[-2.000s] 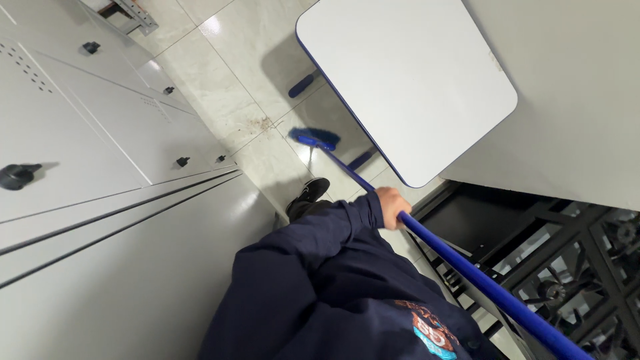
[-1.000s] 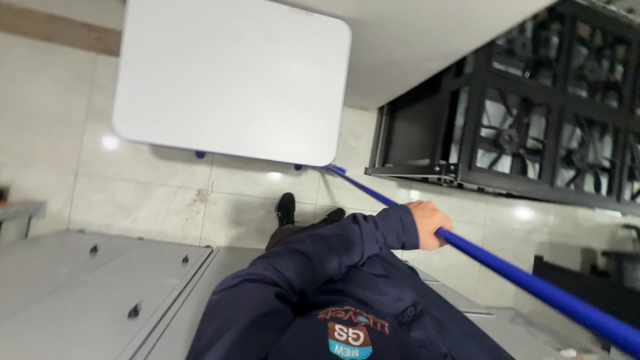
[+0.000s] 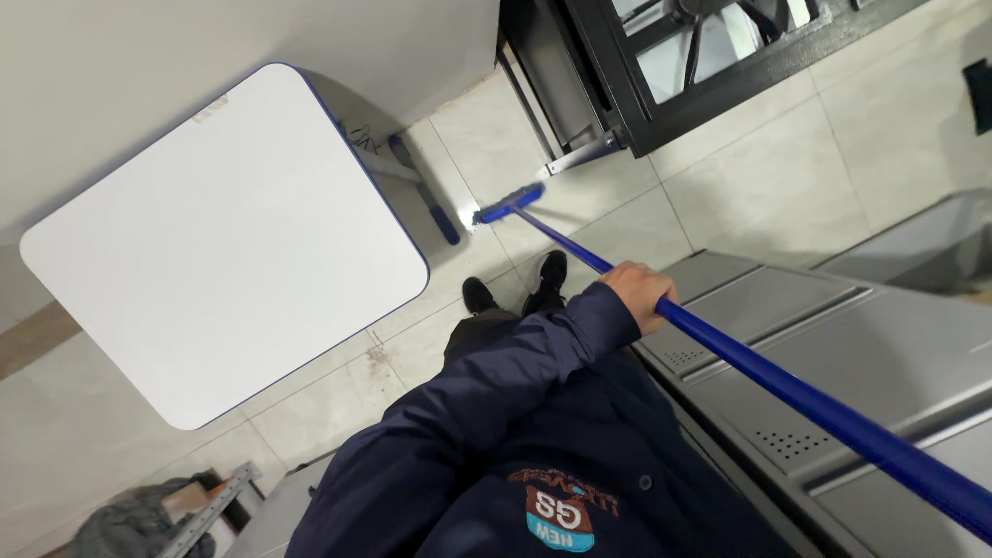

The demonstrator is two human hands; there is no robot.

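My left hand (image 3: 642,296), at the end of a dark blue sleeve, is closed around the blue handle of a broom (image 3: 783,376). The handle runs from the lower right edge down to the blue broom head (image 3: 510,203), whose bristles rest on the tiled floor. The head lies between a white table and a black metal stove frame, beyond my black shoes (image 3: 552,271). My right hand is out of view, and the upper end of the handle is cut off by the frame edge.
A white table (image 3: 232,248) with blue edging stands left, its foot (image 3: 443,225) near the broom head. The black burner stand (image 3: 643,116) is upper right. Grey metal lockers (image 3: 837,341) lie right. Brownish debris (image 3: 377,358) marks the floor; a grey cloth bundle (image 3: 136,519) is lower left.
The view has turned strongly. The broom head, mostly hidden by the table's corner a second ago, now shows on the floor between table and stove. My left hand keeps its hold on the handle.
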